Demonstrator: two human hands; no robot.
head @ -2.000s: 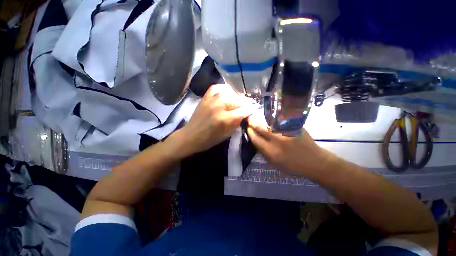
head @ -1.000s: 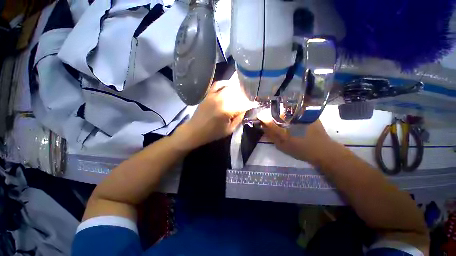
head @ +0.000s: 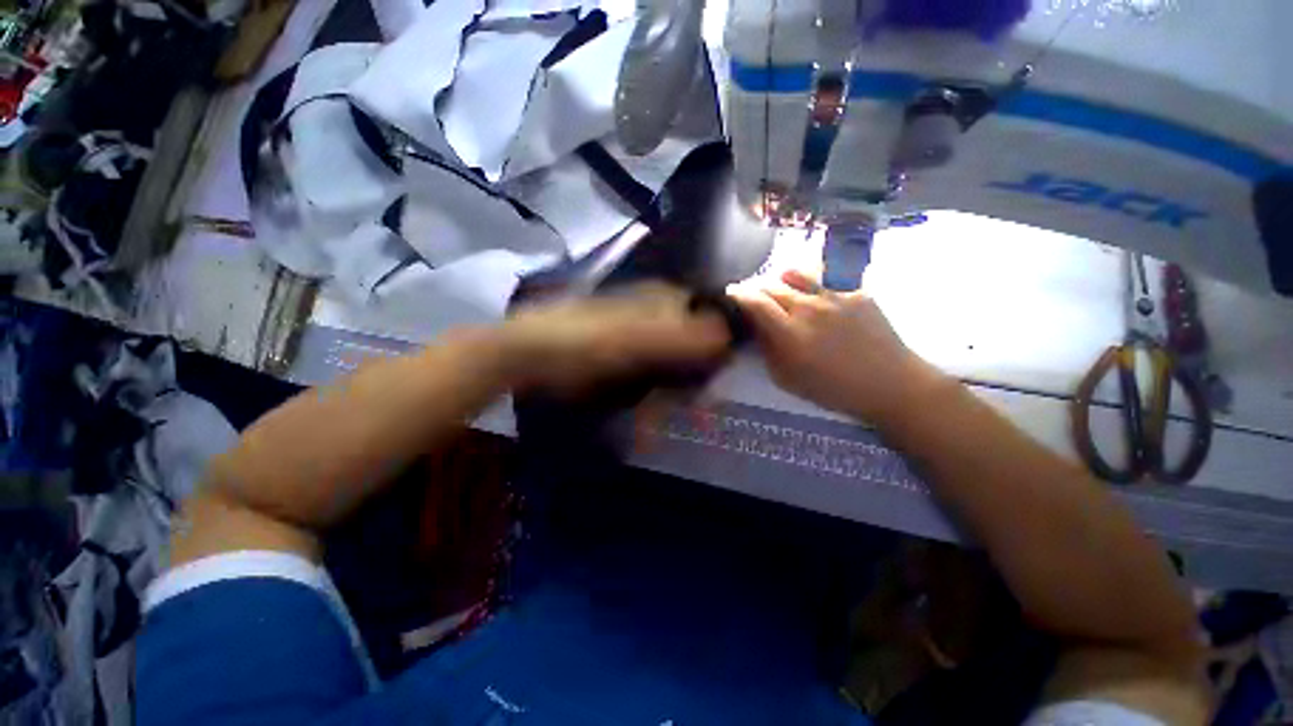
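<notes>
My left hand [head: 610, 341] is motion-blurred and lies on black fabric [head: 567, 411] at the table's front edge, left of the needle; its fingers reach a dark fold. My right hand [head: 815, 333] lies just in front of the presser foot area [head: 794, 227], its fingertips at the edge of the same fabric. Glare and blur hide the exact hold of both hands. The black fabric hangs over the table edge. Light grey panels with black edges [head: 482, 213] lie bunched behind my left hand.
The white sewing machine [head: 1035, 142] with a blue stripe stands at the back right. A grey oval attachment [head: 661, 78] hangs left of the needle. Orange-handled scissors [head: 1142, 411] lie at the right beside a dark red tool [head: 1180, 305]. Ruler marks [head: 808, 444] run along the front edge.
The view has shifted, showing more of the machine and the left side. My left hand has moved back from the needle toward the front edge, and the black fabric is now bunched there.
</notes>
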